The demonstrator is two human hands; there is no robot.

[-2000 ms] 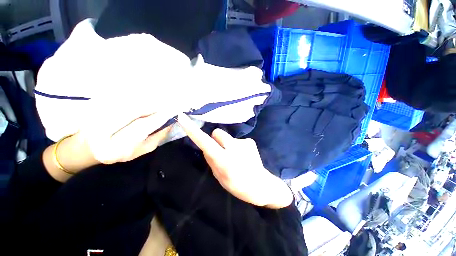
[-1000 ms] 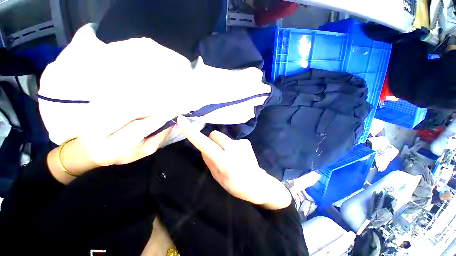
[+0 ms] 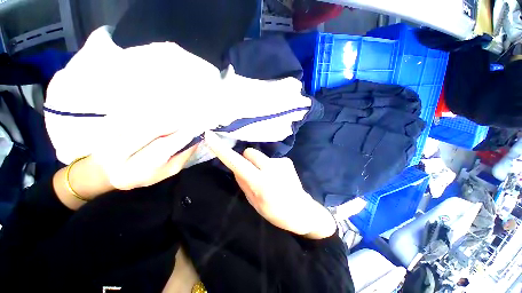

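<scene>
A large white garment [image 3: 154, 86] lies bunched across my lap, overexposed, with a narrow navy stripe [image 3: 263, 117] along it. My left hand [image 3: 151, 160], with a gold bracelet at the wrist, holds the cloth from below and pinches the stripe's near end. My right hand [image 3: 269, 186] is at the same spot, its index fingertip against the stripe near the left fingertips. A tiny glint shows at the fingertips; whether my right hand holds a small tool cannot be told. Navy cloth [image 3: 266, 60] shows behind the white garment.
A layered pile of navy pieces [image 3: 360, 140] stands to the right, touching the garment's end. Blue crates [image 3: 358, 57] are behind it, and another blue crate [image 3: 398, 200] is below. A white surface [image 3: 423, 14] crosses the top right. Cluttered workplaces fill the lower right.
Both hands stay at the same spot on the stripe, with only very small finger shifts. The garment stays in almost the same place.
</scene>
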